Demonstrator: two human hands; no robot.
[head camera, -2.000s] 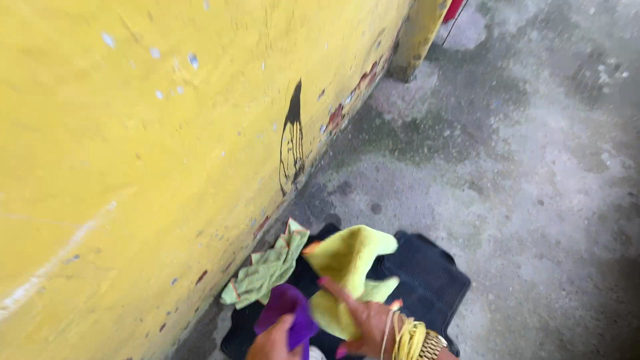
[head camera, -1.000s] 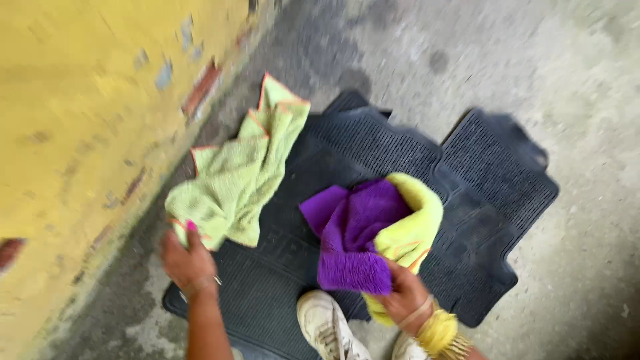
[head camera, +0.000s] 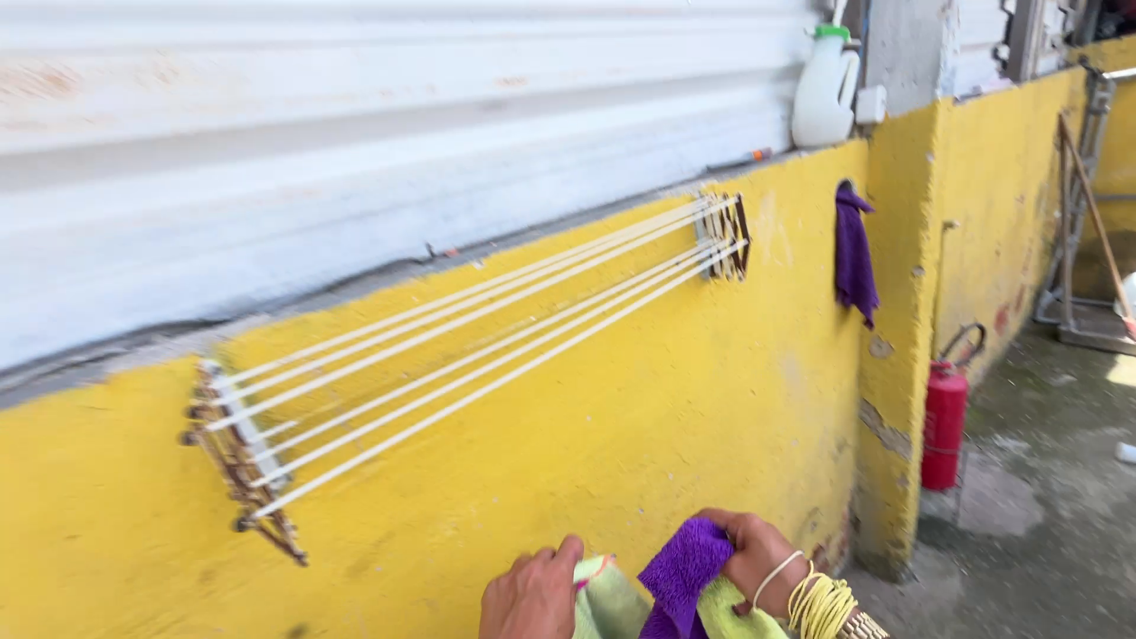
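Near the bottom edge, my left hand (head camera: 532, 593) grips a pale green cloth (head camera: 608, 599) with an orange-stitched edge. To its right, my right hand (head camera: 759, 561) holds a purple microfiber cloth (head camera: 688, 564) together with a yellow-green cloth (head camera: 732, 612); yellow bands and a metal watch are on that wrist. The cloths run past the lower edge of the view. Above both hands, a folding wall-mounted drying rack (head camera: 470, 364) with white rods is fixed to the yellow wall, its rods bare. Another purple cloth (head camera: 855, 253) hangs on the wall to the right of the rack.
A translucent jug (head camera: 824, 93) with a green top stands on the wall's ledge, below white corrugated panels (head camera: 373, 133). Beyond a yellow pillar (head camera: 896, 355), a red fire extinguisher (head camera: 944, 430) stands low by the wall. Wooden poles (head camera: 1096, 213) lean farther back.
The view has swung up from the black floor mats to the wall and rack. My left hand, beside the pale green cloth one second ago, now grips it. The cloths have been raised off the mats.
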